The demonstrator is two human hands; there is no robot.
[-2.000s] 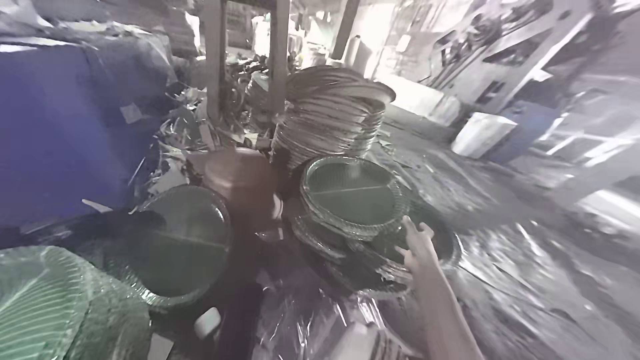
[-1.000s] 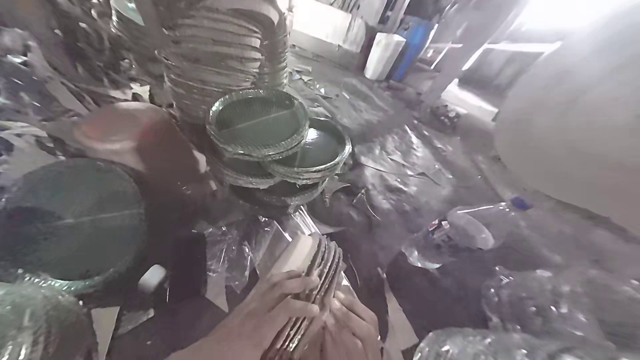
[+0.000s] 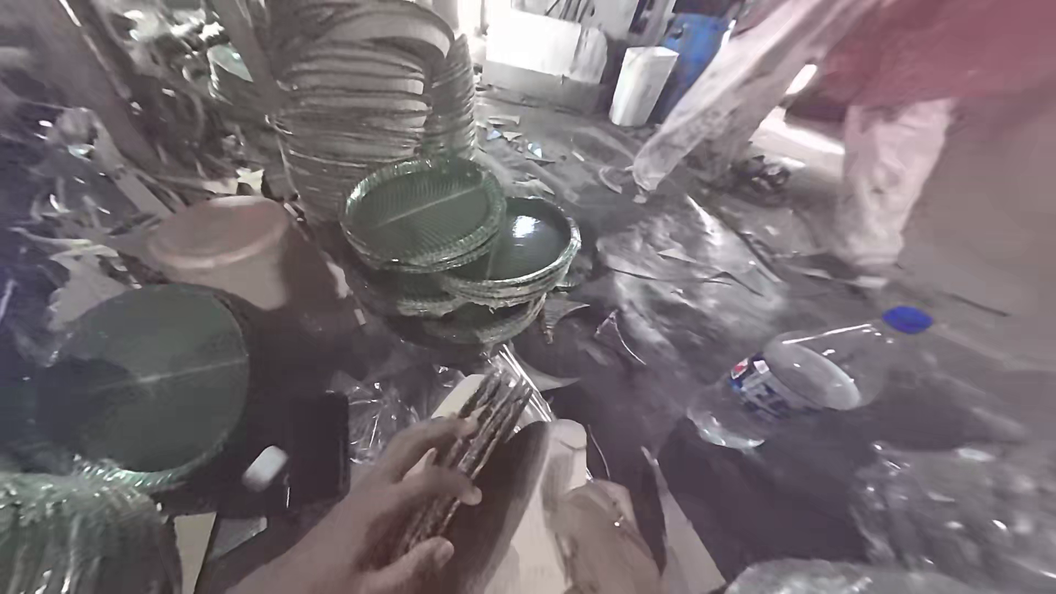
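At the bottom centre my left hand [image 3: 412, 503] is closed on a small stack of round plates [image 3: 483, 437], tilted up on edge. My right hand [image 3: 606, 528] is just right of the stack, its fingers on a pale, rounded object [image 3: 565, 462]; what it is cannot be told, and the palm is hidden. Beyond the hands lie overlapping piles of green leaf-like plates [image 3: 425, 210] with crimped rims. Another round green plate stack [image 3: 157, 379] lies at the left.
A tall stack of plates [image 3: 355, 99] stands behind. A reddish tub [image 3: 223, 239] sits at left, a plastic bottle with a blue cap [image 3: 792, 379] at right. Plastic-wrapped bundles [image 3: 82, 536] fill the lower corners. A person's trouser leg [image 3: 891, 181] shows at upper right.
Two seconds ago one hand reached to the green plates; a second ago both hands were on the small stack. Now my right hand is apart from my left. A person has come into view at the right.
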